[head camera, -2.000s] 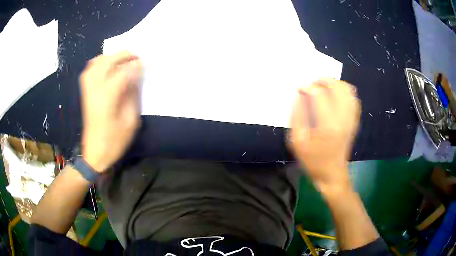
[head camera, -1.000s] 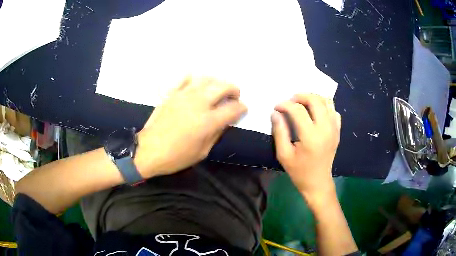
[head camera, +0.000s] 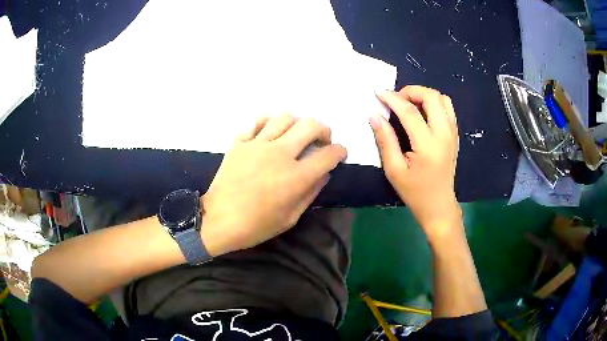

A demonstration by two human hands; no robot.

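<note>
A white sleeve panel (head camera: 219, 80) lies flat on the black cloth-covered table (head camera: 466, 170), its straight edge towards me. My left hand (head camera: 273, 176) rests on that edge near the middle, fingers bent and fingertips on the cloth; a watch is on its wrist. My right hand (head camera: 419, 140) is at the panel's right corner, with thumb and index fingertips on the right edge. I cannot tell whether they pinch the cloth. Any fold under the fingers is hidden or too white to make out.
A steam iron (head camera: 536, 126) with a brown handle lies at the right table edge on a grey-blue cloth (head camera: 556, 40). Another white panel (head camera: 16, 66) lies at the far left. A box with white cloth (head camera: 20, 233) is below left. Thread ends are scattered on the black cover.
My left hand has moved from the panel's left side to the middle of its near edge. My right hand has shifted to the right corner. The view has shifted, and the panel appears further left.
</note>
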